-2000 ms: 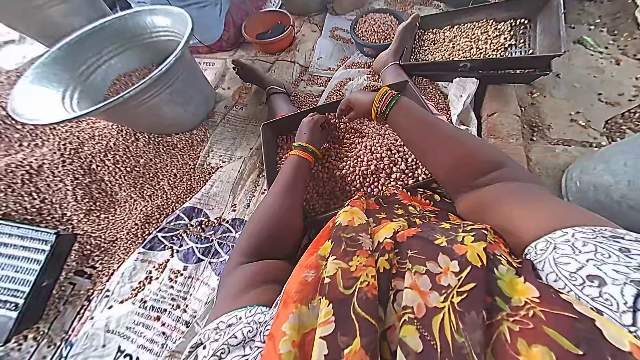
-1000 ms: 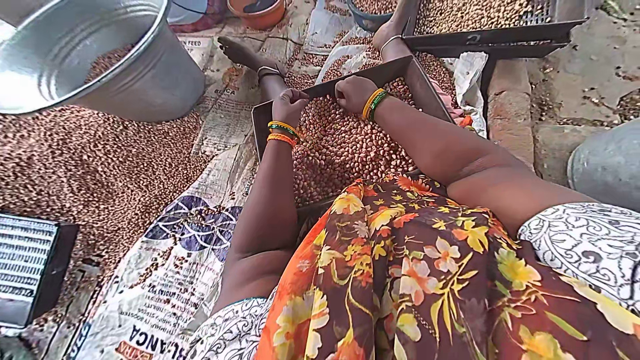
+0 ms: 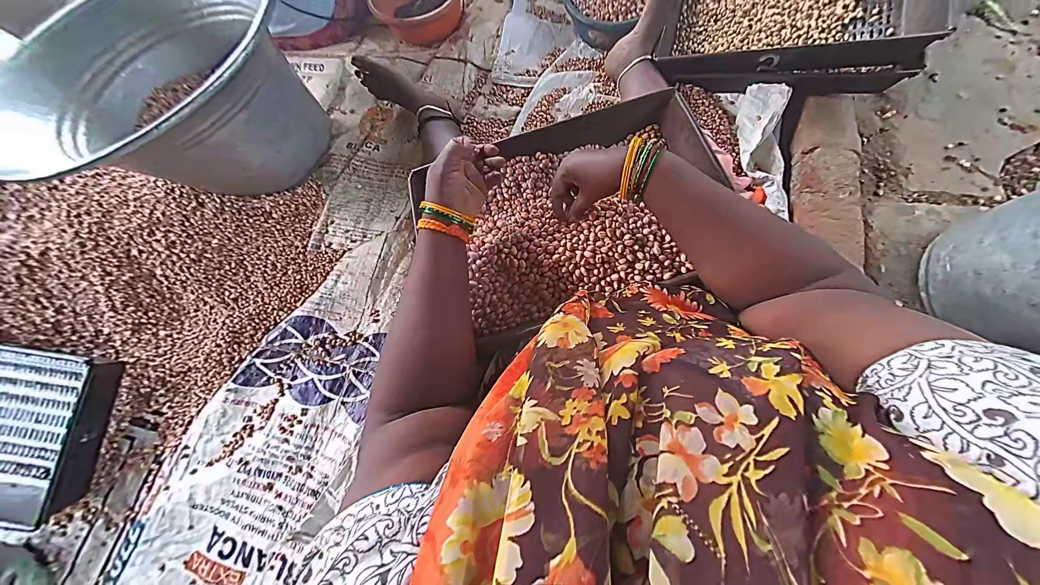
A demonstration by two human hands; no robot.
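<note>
A dark rectangular tray (image 3: 597, 122) rests at my lap between my legs, filled with reddish-brown nuts or seeds (image 3: 561, 244). At the tray's far left corner is my left hand (image 3: 461, 175), its fingers bent by the rim; whether it grips the rim or a small thing is not clear. Over the heap, right of the tray's middle, my right hand (image 3: 587, 183) hangs with curled fingers touching or just above the nuts; its fingertips are partly hidden. Both wrists wear yellow, green and orange bangles.
A metal tub (image 3: 244, 122) stands on a wide heap of similar nuts (image 3: 146, 260) at left. A slotted tray (image 3: 41, 431) lies lower left. A second dark tray (image 3: 796, 57) holds paler nuts. Printed sacks (image 3: 268, 455) cover the ground. A metal container (image 3: 987, 268) stands at right.
My right hand has left the tray's far rim, where it was a second ago, and moved over the nuts. My left hand stays by the far left corner, its fingers turned more inward.
</note>
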